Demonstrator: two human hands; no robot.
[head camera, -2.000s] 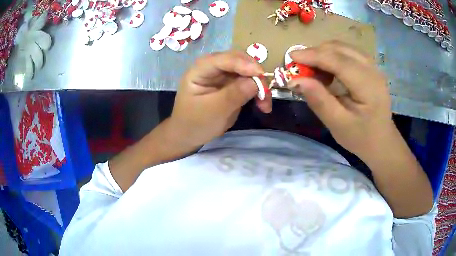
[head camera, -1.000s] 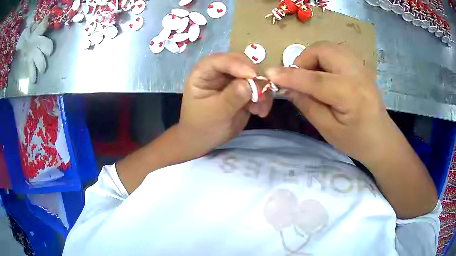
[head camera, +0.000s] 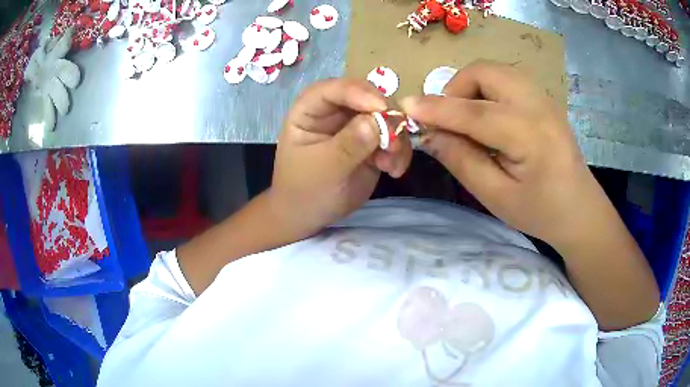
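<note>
My left hand (head camera: 333, 147) pinches a round white base (head camera: 382, 131) on edge, its red spots facing right. My right hand (head camera: 503, 140) holds a figurine body (head camera: 411, 125) with its thin striped limbs against the base; my fingers hide its head. Both hands are just over the table's near edge. Another round base (head camera: 383, 81) and the white glue dish (head camera: 440, 80) lie on the cardboard mat (head camera: 484, 57), the dish partly behind my right hand. Red-headed figurine bodies (head camera: 446, 15) lie at the mat's far edge.
Loose round bases (head camera: 265, 45) lie left of the mat, more bases and red parts (head camera: 155, 34) beyond. A limp white glove (head camera: 54, 79) lies at far left. Rows of assembled figurines (head camera: 643, 26) stand at far right. A blue crate (head camera: 113, 219) with red parts is below left.
My right hand has turned and closed in toward the base, its fingers now covering the figurine's red head, which showed two seconds ago. My left hand still holds the base.
</note>
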